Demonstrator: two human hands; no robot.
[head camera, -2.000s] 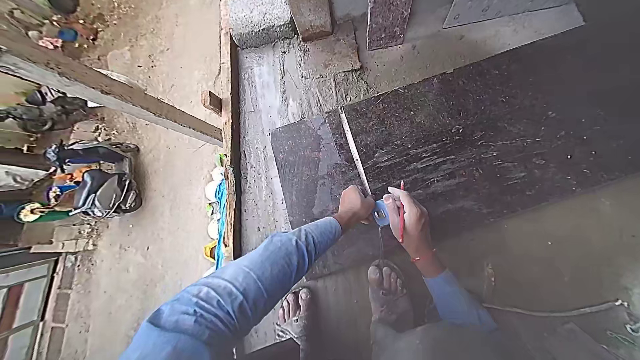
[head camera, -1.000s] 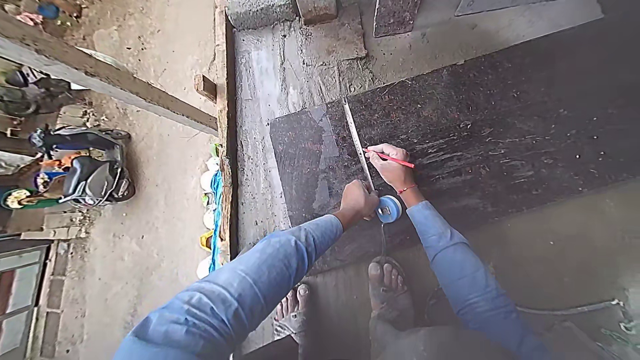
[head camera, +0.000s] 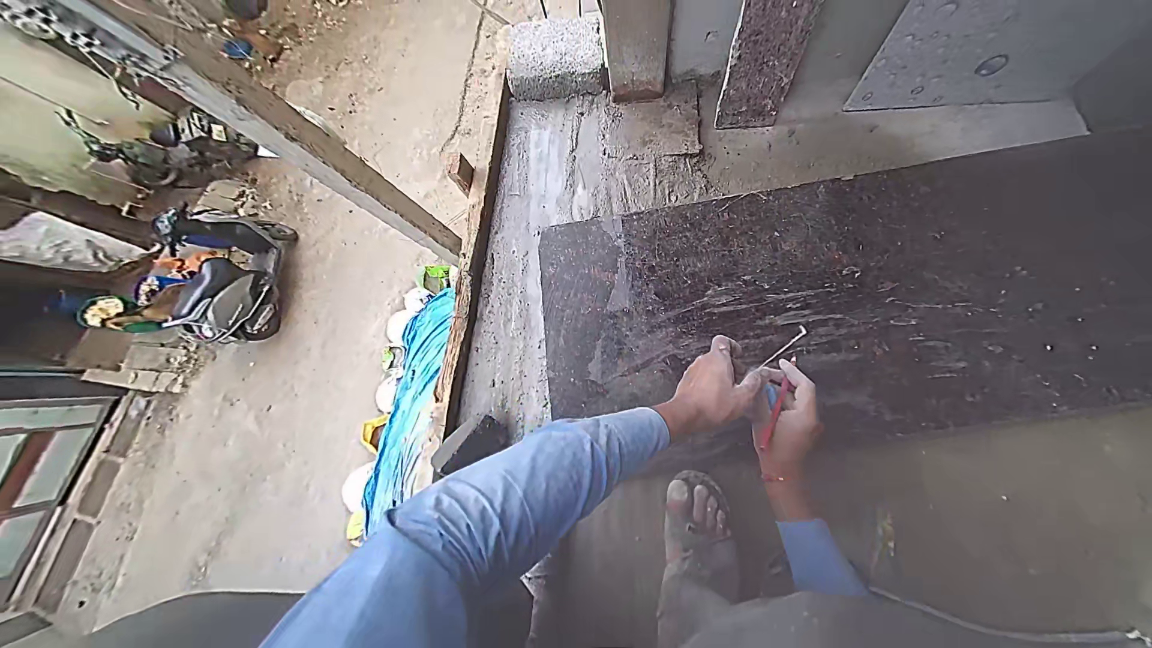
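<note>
A dark polished stone slab (head camera: 936, 279) lies under both hands. My right hand (head camera: 794, 421) grips a red pencil (head camera: 774, 416), with a blue tape measure (head camera: 771, 396) against its fingers, mostly hidden by them. A short length of tape blade (head camera: 785, 347) sticks out above the slab, its end up and to the right. My left hand (head camera: 715, 387) is beside it, its thumb close to the blade and the tape case. Whether the left fingers pinch anything cannot be made out.
A wooden edge board (head camera: 477, 252) runs along the ledge's left side, beside a blue tarp (head camera: 418, 369). Rough concrete block (head camera: 556, 58) and an upright stone strip (head camera: 769, 63) stand at the top. My foot (head camera: 697, 531) is below the slab. A scooter (head camera: 229, 279) is parked outside.
The long tape blade that lay across the slab is now mostly drawn in. My right hand has come back from the blade to the tape case, pencil still held. The view has shifted.
</note>
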